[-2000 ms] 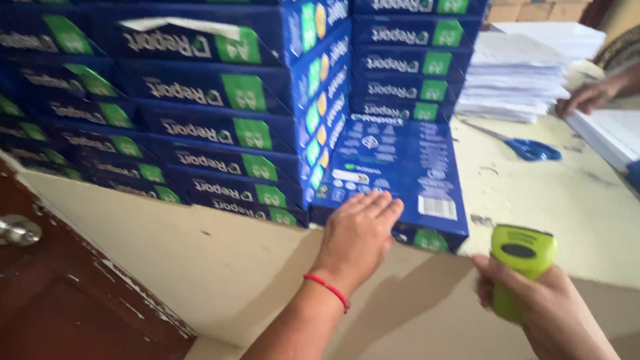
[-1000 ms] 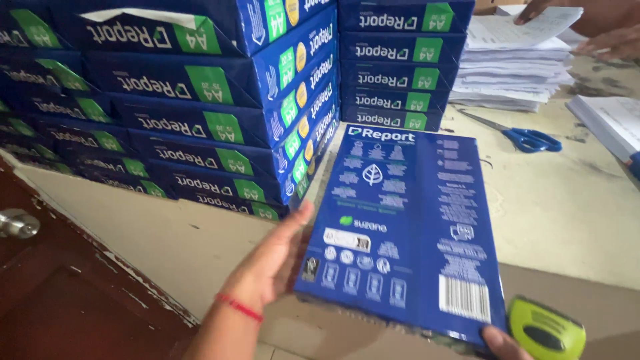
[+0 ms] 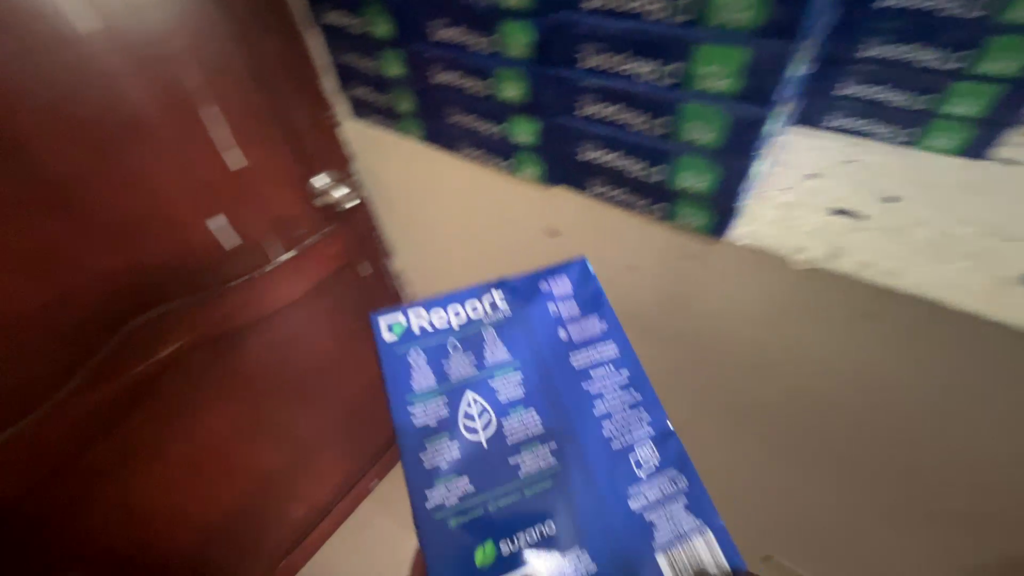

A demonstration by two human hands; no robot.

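Observation:
A blue wrapped ream of Report paper [image 3: 536,432] is held up at the lower middle, its printed face toward me. Of my left hand [image 3: 418,562] only a small dark bit of finger shows at the ream's lower left edge. My right hand [image 3: 746,572] barely shows at the bottom, by the ream's lower right corner. Both hands are on the ream; the rest of them is out of view or behind it. The green tool is not in view.
Stacked blue reams [image 3: 624,112] stand along the top on a pale worn counter [image 3: 896,208]. A dark red wooden door [image 3: 184,320] with a metal knob [image 3: 334,192] fills the left side. The counter's front wall lies behind the held ream.
The ream lay on the counter, then was tilted up between my hands; now it is held away from the counter. The view has swung left toward the door.

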